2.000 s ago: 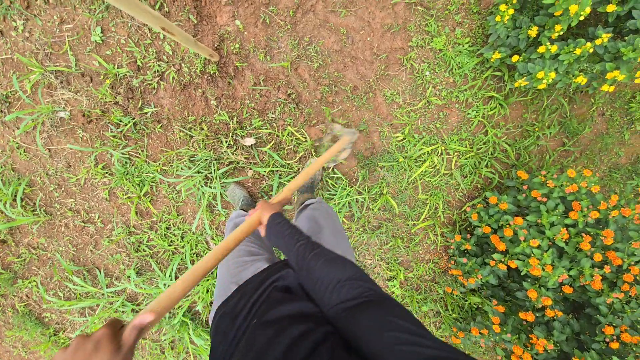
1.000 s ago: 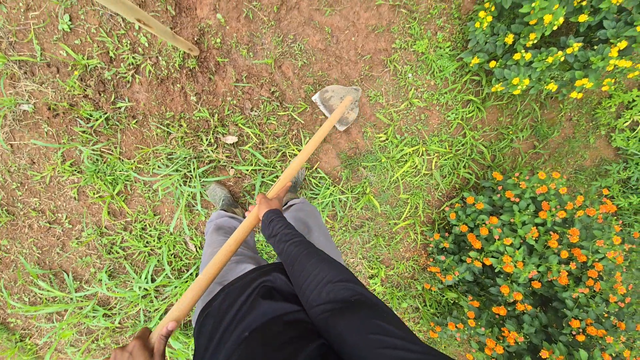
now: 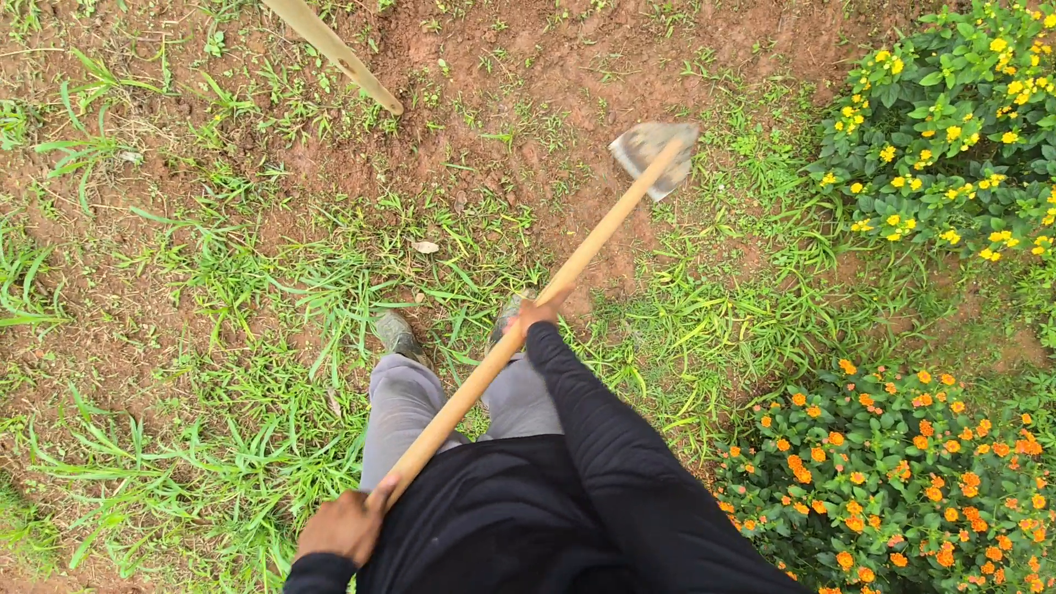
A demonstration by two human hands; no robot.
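Note:
A hoe with a long wooden handle (image 3: pixel 462 401) runs slantwise across my body. Near the handle's rear end my left hand (image 3: pixel 344 525) is closed around the wood, low in the view. My right hand (image 3: pixel 538 315) grips the shaft farther forward, above my right leg. The hoe's metal blade (image 3: pixel 652 157), dirty and slightly blurred, is at the far end over reddish soil; whether it touches the ground I cannot tell.
A second wooden pole (image 3: pixel 342 58) reaches in from the top left. A yellow-flowered bush (image 3: pixel 940 132) and an orange-flowered bush (image 3: pixel 891 478) stand at the right. My shoes (image 3: pixel 398 334) are among grass (image 3: pixel 223 462) and bare soil. A dry leaf (image 3: pixel 425 247) lies ahead.
Both hands still hold the hoe. Its blade was near my right foot two seconds ago and is now farther out, ahead and to the right. The rear end of the handle has come nearer my waist.

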